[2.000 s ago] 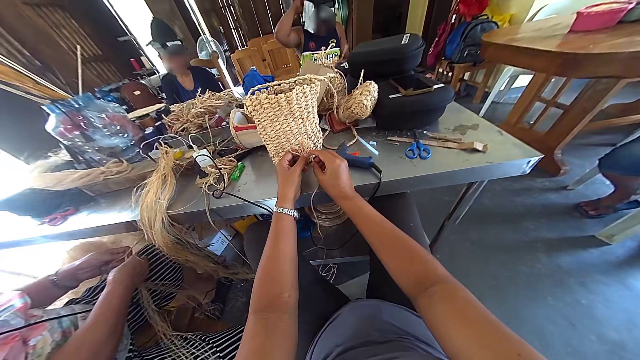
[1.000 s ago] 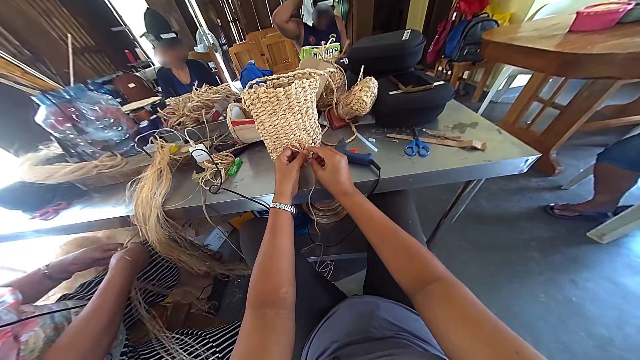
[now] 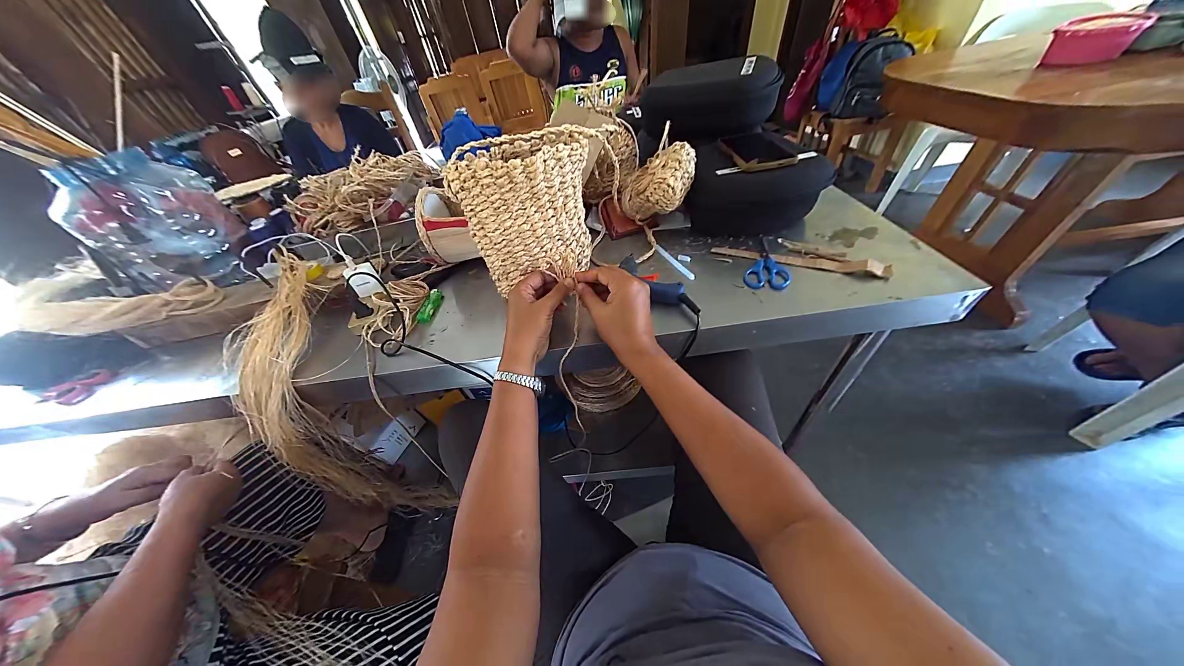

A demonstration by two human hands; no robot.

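A woven natural-fibre basket (image 3: 527, 208) leans on the near part of the metal table, its wide braided rim up and away from me. My left hand (image 3: 536, 310) pinches the fibres at its narrow lower end. Close beside it, my right hand (image 3: 618, 303) has thumb and fingertips on the same fibre ends; the exact strand is too small to tell. A thin fibre cord (image 3: 572, 370) hangs down between my hands over the table edge. Behind the basket lies a smaller rolled woven piece (image 3: 659, 182).
The metal table (image 3: 832, 301) bears blue-handled scissors (image 3: 767, 272), a blue corded tool (image 3: 668, 294), black cases (image 3: 758, 185) and a power strip (image 3: 363, 280). Loose fibre (image 3: 282, 370) drapes over the edge. A co-worker's hands (image 3: 199, 490) hold fibre at lower left.
My hands stay together at the basket's lower end, with only slight finger shifts. The seated co-worker's hands at lower left have moved a little.
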